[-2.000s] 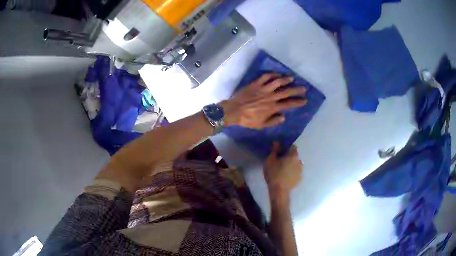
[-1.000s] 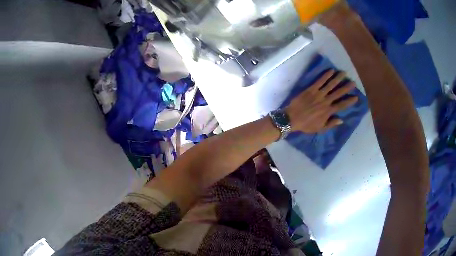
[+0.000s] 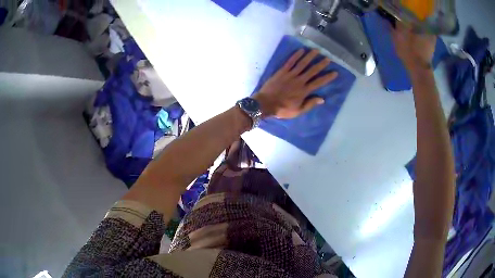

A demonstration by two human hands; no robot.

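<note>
A square blue cloth panel [image 3: 331, 117] lies flat on the white table. My left hand [image 3: 296, 87], with a wristwatch, rests on it palm down with the fingers spread. The cloth cutting machine [image 3: 429, 13], with an orange band, stands at the upper right, partly cut off by the top edge. Its flat silver base plate [image 3: 342, 40] is beside the panel's upper right edge. My right hand [image 3: 415, 46] is at the machine body and grips it; its fingertips are hidden by the machine.
Cut blue pieces [image 3: 388, 59] lie under and beside the machine. Bundled blue cloth [image 3: 475, 163] lies at the far right. Another blue piece [image 3: 233, 5] shows at the top. Blue and white scraps [image 3: 127, 108] are heaped below the table edge [image 3: 179, 103] at the left.
My right hand has left the panel's lower corner and taken hold of the machine. The machine has moved right, past the panel's top. My left hand stays on the panel; the view has shifted.
</note>
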